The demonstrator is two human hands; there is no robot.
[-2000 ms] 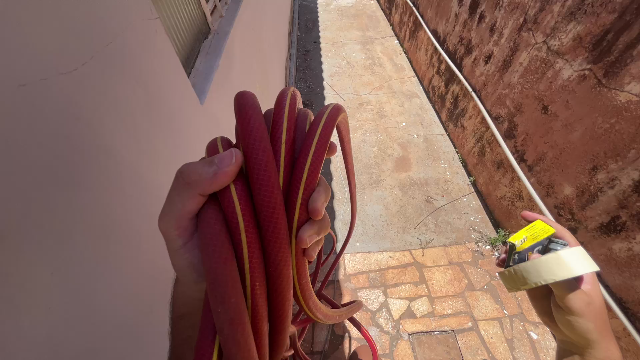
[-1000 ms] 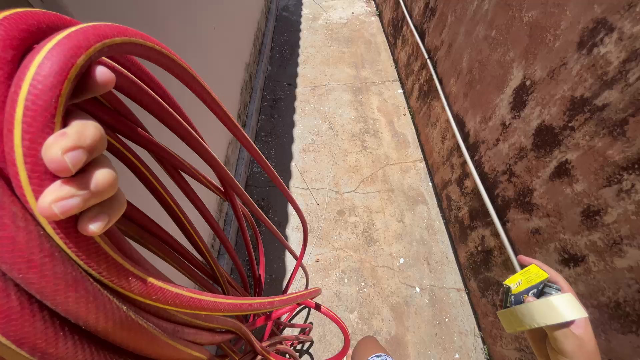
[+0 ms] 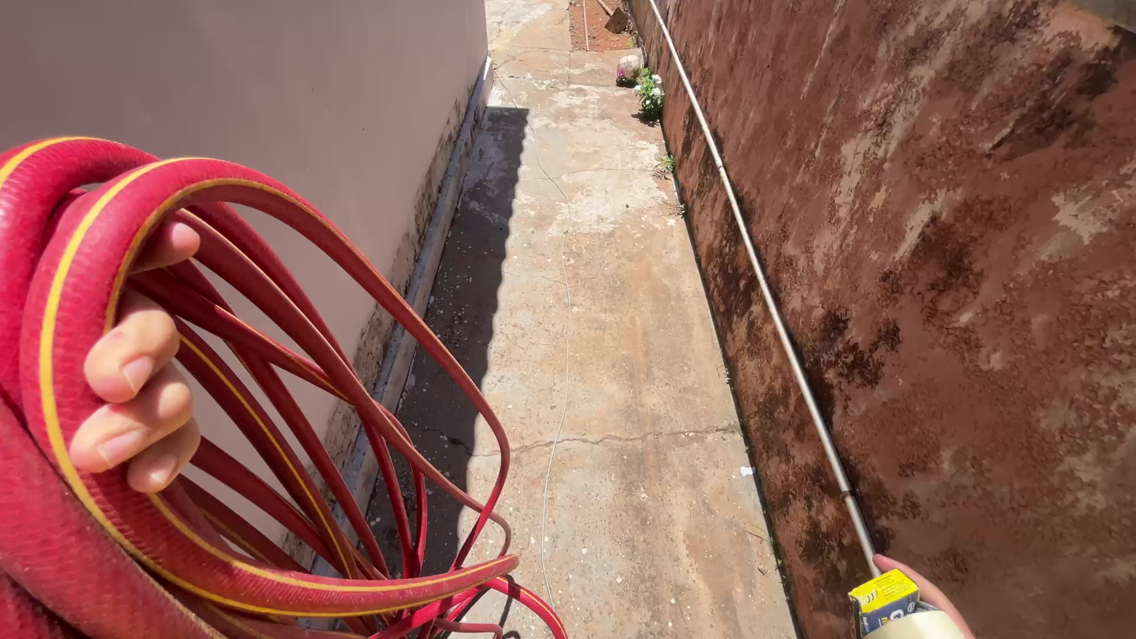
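Note:
At the left of the head view, my left hand [image 3: 142, 390] is closed around a coiled red garden hose [image 3: 266, 586] with yellow stripes; its fingertips wrap over the loops, and the palm is hidden behind them. The lower loops hang down toward the bottom middle. In the bottom right corner, my right hand [image 3: 932, 590] holds a small yellow and dark box [image 3: 885, 596] and a roll of cream-coloured tape [image 3: 919, 626], both partly cut off by the frame's edge.
A concrete walkway [image 3: 621, 355] runs ahead between a pale wall [image 3: 293, 98] on the left and a stained reddish wall [image 3: 958, 266] on the right. A long light pipe [image 3: 754, 248] runs along the right wall. Small plants [image 3: 650, 91] and a rounded stone [image 3: 630, 64] stand farther on.
From in front of me, the hose coil has moved to the left in my left hand. The view has advanced along the walkway, where the stone and plants now show. My right hand sits lower in view.

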